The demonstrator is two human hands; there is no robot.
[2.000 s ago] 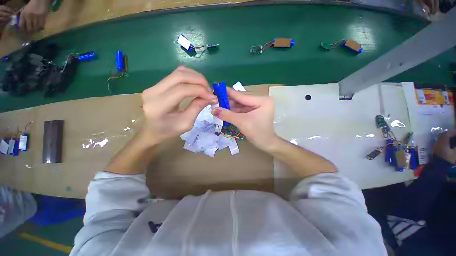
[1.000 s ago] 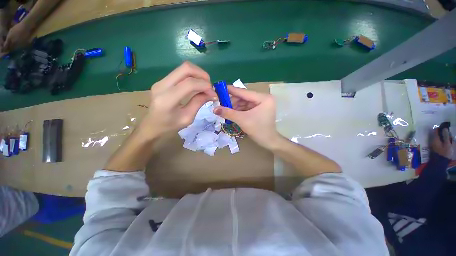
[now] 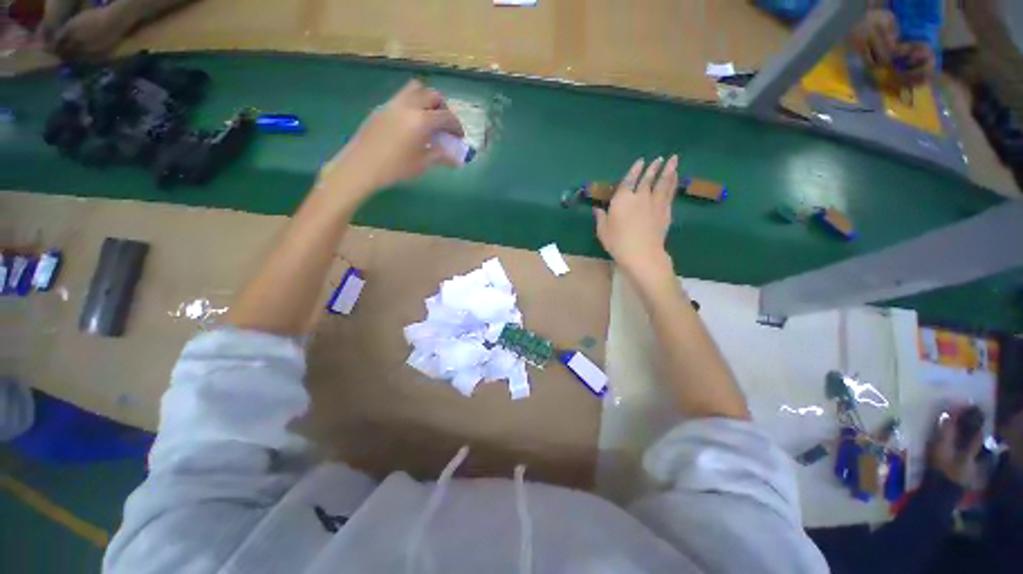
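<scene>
My left hand (image 3: 406,137) is over the green belt with its fingers closed around a blue pack with a white face (image 3: 452,147). My right hand (image 3: 637,219) is palm down with fingers extended, partly over a tan-faced pack (image 3: 599,192) on the belt; contact is unclear. On the bench, a white-faced blue pack (image 3: 584,372) lies beside a green circuit board (image 3: 524,343) at the edge of a heap of white slips (image 3: 462,320). Another white-faced blue pack (image 3: 347,292) lies left of the heap.
The belt (image 3: 337,107) carries a dark heap (image 3: 135,118), a blue pack (image 3: 279,122) and more tan-faced packs (image 3: 704,190). A dark bar (image 3: 114,287) and several packs lie at left. A grey post (image 3: 886,260) and a board-and-pack cluster (image 3: 866,462) are at right. Other people's hands are at the edges.
My hands have left the blue pack above the heap and moved apart, forward over the belt. Two white-faced packs now lie beside the heap. The view has shifted forward.
</scene>
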